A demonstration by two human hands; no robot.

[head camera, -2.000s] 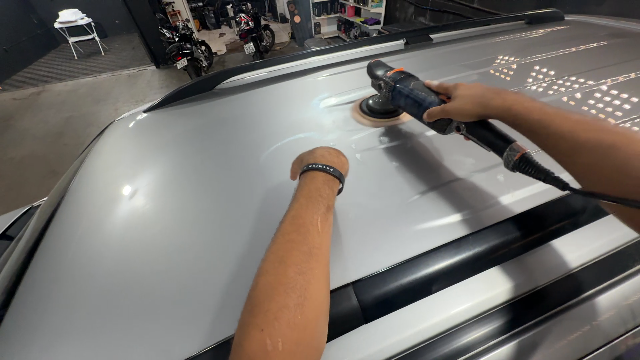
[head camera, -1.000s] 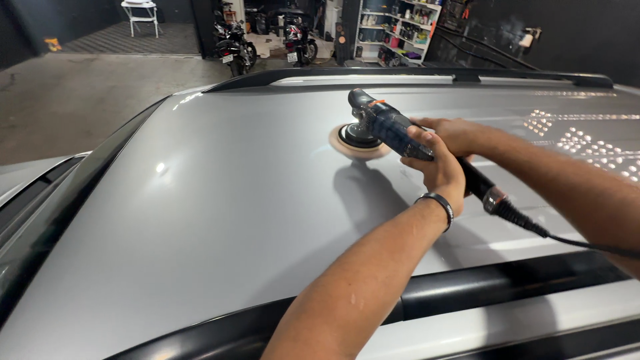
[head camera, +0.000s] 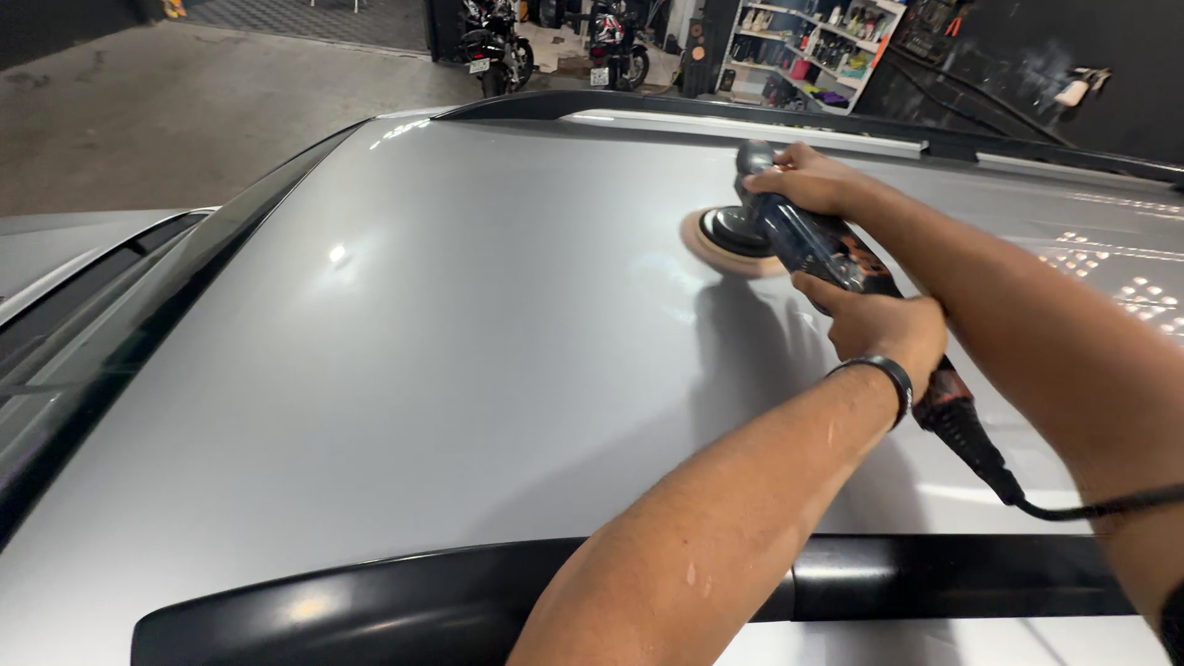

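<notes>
A corded rotary polisher [head camera: 814, 245] with a round foam or wool pad [head camera: 726, 245] rests pad-down on the silver car roof [head camera: 416, 333]. My left hand [head camera: 883, 333], with a black wristband, grips the rear of the polisher's body near the handle. Around the front of the machine, by its head, my right hand [head camera: 809, 180] is closed, its palm hidden from view. The power cord [head camera: 1091, 511] runs from the handle's end beneath my right forearm to the right edge. Shadows of the tool and arms fall on the roof.
Black roof rails run along the near side [head camera: 370, 601] and far side [head camera: 786, 116] of the roof. The windshield edge [head camera: 166, 324] slopes at the left. Beyond stand motorcycles [head camera: 495, 46] and a shelf with bottles [head camera: 809, 51]; another car [head camera: 74, 245] is at the far left.
My left hand has left the roof surface and taken hold of the polisher. My right hand has shifted forward from the body to the head. The view has turned somewhat.
</notes>
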